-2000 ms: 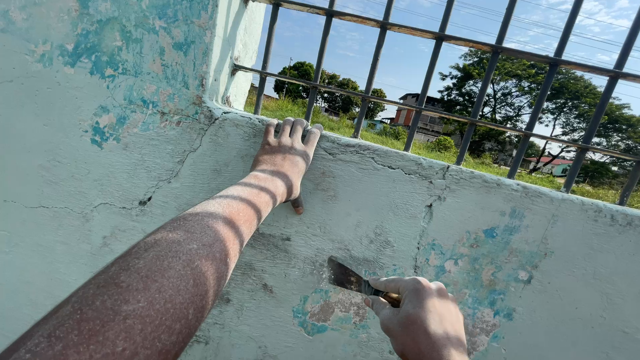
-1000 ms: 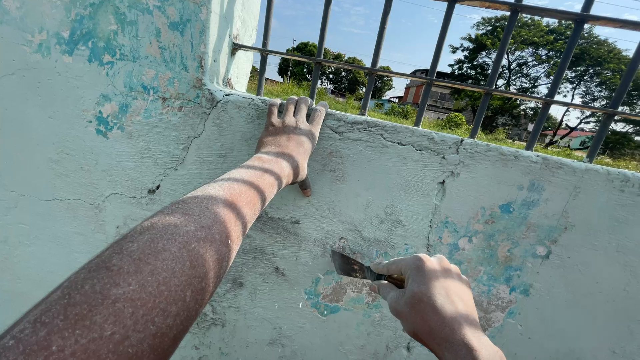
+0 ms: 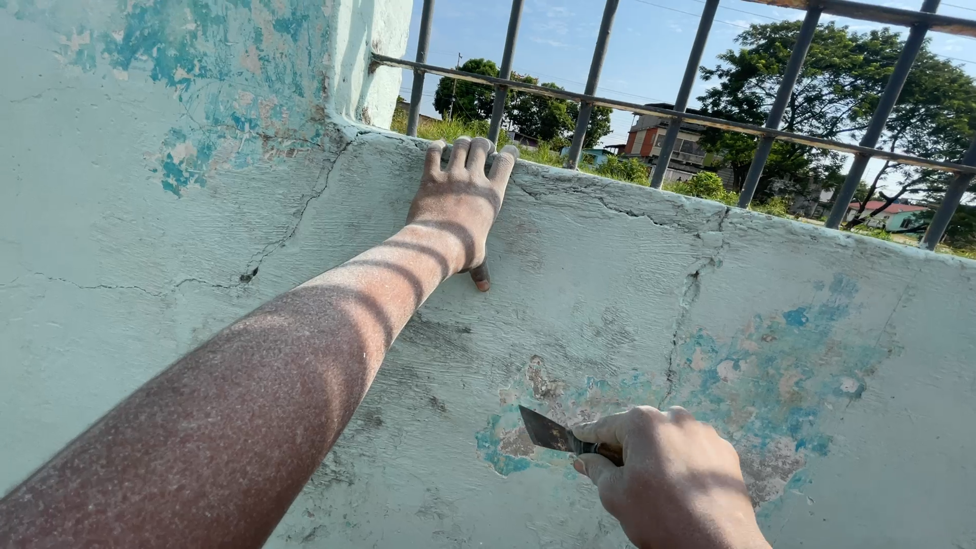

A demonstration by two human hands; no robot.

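Note:
My left hand (image 3: 461, 198) rests on the top edge of a pale green painted wall (image 3: 564, 282), its fingers over the ledge and its thumb pointing down. Dust coats the hand and forearm. At the lower right, my right hand (image 3: 663, 465) grips the handle of a putty knife (image 3: 547, 431). The knife's dark metal blade points up and to the left and lies over a patch of flaked paint (image 3: 503, 446), where turquoise and bare grey plaster show. Whether the blade edge touches the wall I cannot tell.
Metal bars (image 3: 595, 84) rise above the ledge, with a thin crossbar (image 3: 648, 109) running across them. A white-green pillar (image 3: 381, 61) stands at the upper left. Cracks (image 3: 690, 290) run down the wall, and more peeled turquoise paint (image 3: 793, 366) lies right. Trees, grass and buildings stand beyond the bars.
Above the turquoise patch, the exposed grey-brown area beside the blade looks larger than before. My right hand keeps its hold on the putty knife, and my left hand stays on the ledge.

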